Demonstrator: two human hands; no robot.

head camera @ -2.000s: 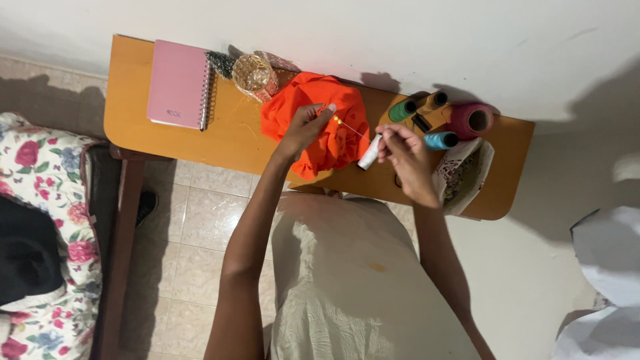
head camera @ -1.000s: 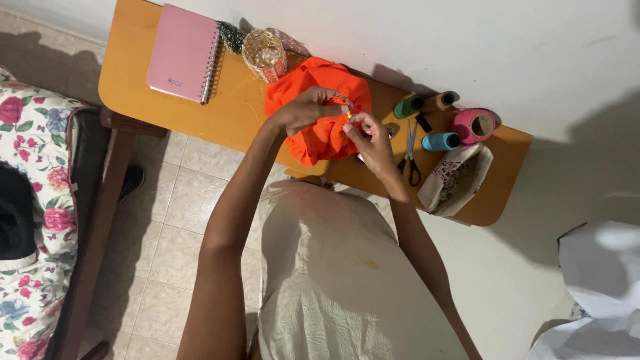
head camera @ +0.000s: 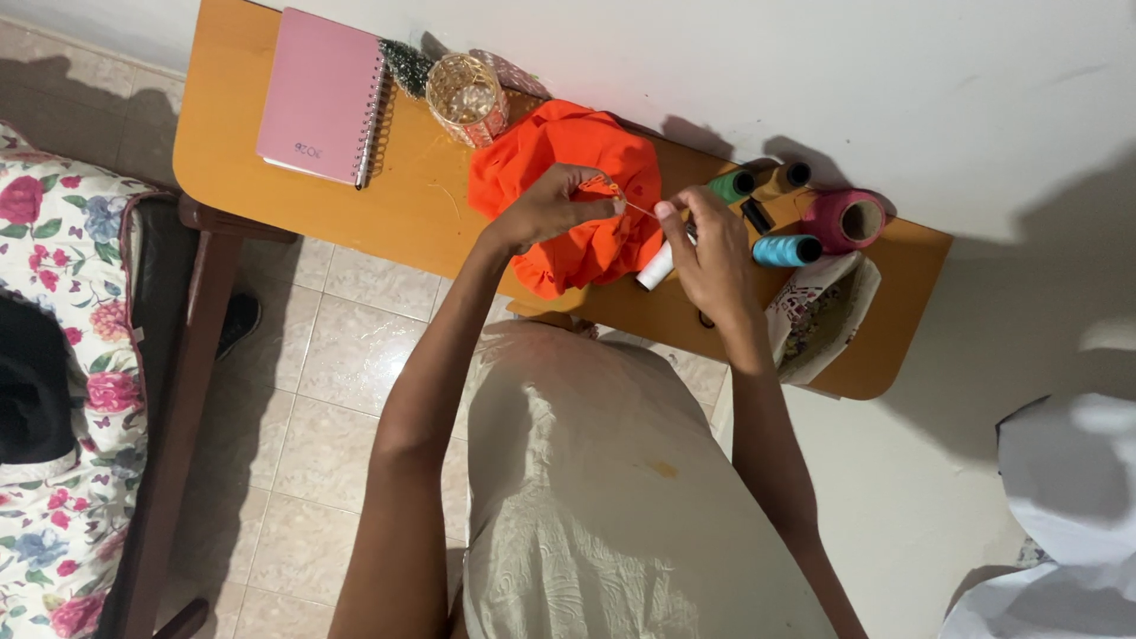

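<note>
My left hand (head camera: 559,209) pinches a small beaded piece (head camera: 602,185) with orange and yellow parts, above a heap of bright orange fabric (head camera: 568,142). A thin thread (head camera: 641,210) runs from that piece to the fingertips of my right hand (head camera: 706,244), which are closed on it; whether they also hold a needle I cannot tell. A white thread spool (head camera: 657,266) lies between the fabric and my right hand. Part of a black scissors handle (head camera: 706,319) shows below my right hand, and the rest is hidden.
On the wooden table (head camera: 355,213) are a pink spiral notebook (head camera: 319,98), a small artificial tree (head camera: 406,67) and a woven basket (head camera: 466,98). Right of my hands stand green (head camera: 732,185), brown (head camera: 783,180), blue (head camera: 787,250) and magenta (head camera: 843,220) thread spools beside an open bag (head camera: 821,319).
My right hand has moved away from my left, with the thread drawn between them. A second ago the hands were together at the beaded piece and more of the scissors showed.
</note>
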